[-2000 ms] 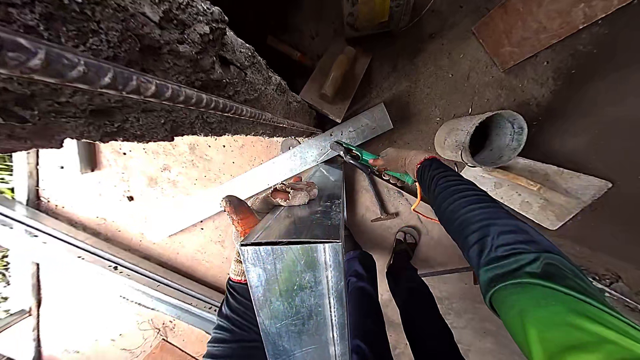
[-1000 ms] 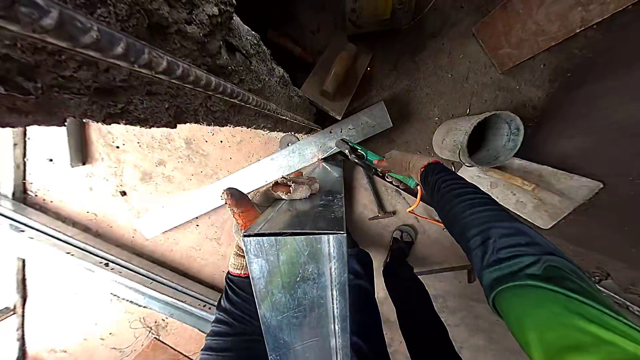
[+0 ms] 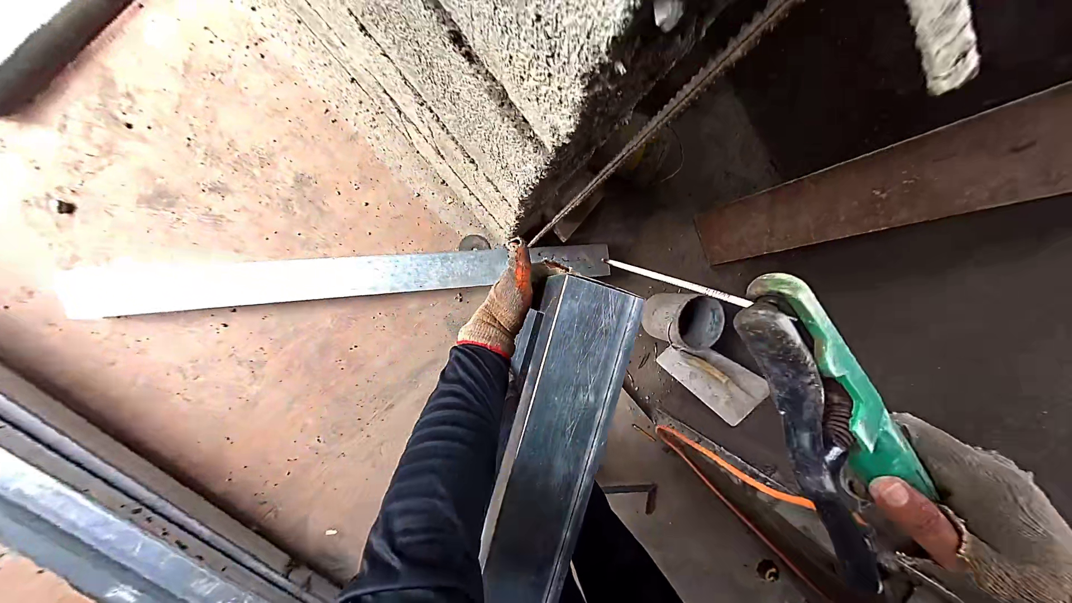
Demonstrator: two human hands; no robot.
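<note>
My left hand [image 3: 501, 310], in a knit glove with an orange patch, grips the upper end of a silvery metal box section [image 3: 569, 419]; its fingers are partly hidden. The section slants down toward my body. Across its top end passes a long flat metal strip [image 3: 360, 280], reaching far left; whether they touch is unclear. My right hand [image 3: 946, 511], gloved with one bare fingertip showing, holds a green and black welding electrode holder [image 3: 812, 368]. Clamped in its jaws, a thin pale electrode [image 3: 670, 276] has its tip beside the strip's right end.
A rough concrete column [image 3: 502, 109] with a ribbed steel bar [image 3: 670, 109] stands ahead. To the right are a round grey container [image 3: 682, 321], a trowel [image 3: 716, 385] and a brown board [image 3: 888, 184]. An orange cable [image 3: 745, 477] runs near my right hand. Metal profiles [image 3: 126, 519] lie lower left.
The view has turned strongly. My right hand and the electrode holder have drawn back from the metal to the lower right. My left hand remains at the section's upper end.
</note>
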